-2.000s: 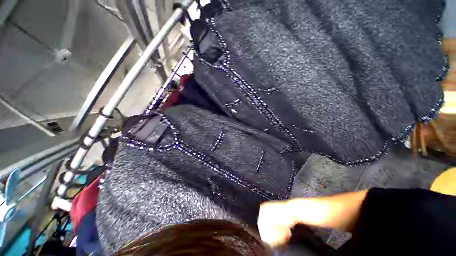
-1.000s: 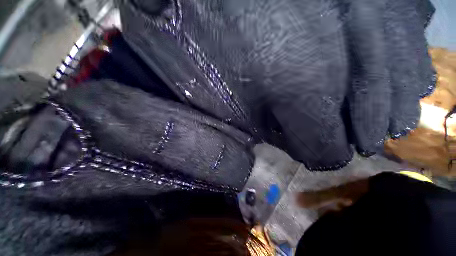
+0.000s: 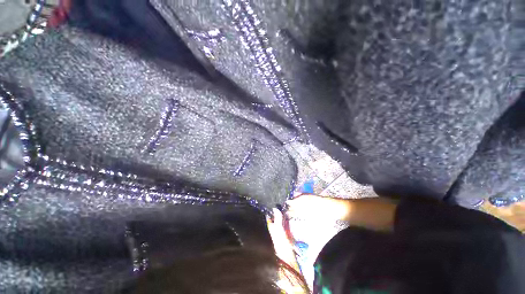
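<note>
A dark tweed jacket (image 3: 207, 132) with flecked braid trim hangs sideways across the view, neck at the left edge, hem toward the middle. My right hand (image 3: 316, 209) comes from the right in a black sleeve, its fingertips closed at the jacket's lower front corner. My left hand (image 3: 278, 228), partly hidden and overexposed, meets the same corner from below with its fingers pinching the edge. A thin reddish thing shows between the hands; I cannot tell what it is.
Another tweed jacket (image 3: 403, 86) hangs close along the top and right. A dark navy garment (image 3: 126, 26) and a bit of red cloth (image 3: 57, 12) show behind at upper left. Dark brown hair (image 3: 213, 275) covers part of the bottom edge.
The view has moved closer to the jackets, and the rail has left it. My right hand has come to the jacket's front corner, and my left hand now shows beside it.
</note>
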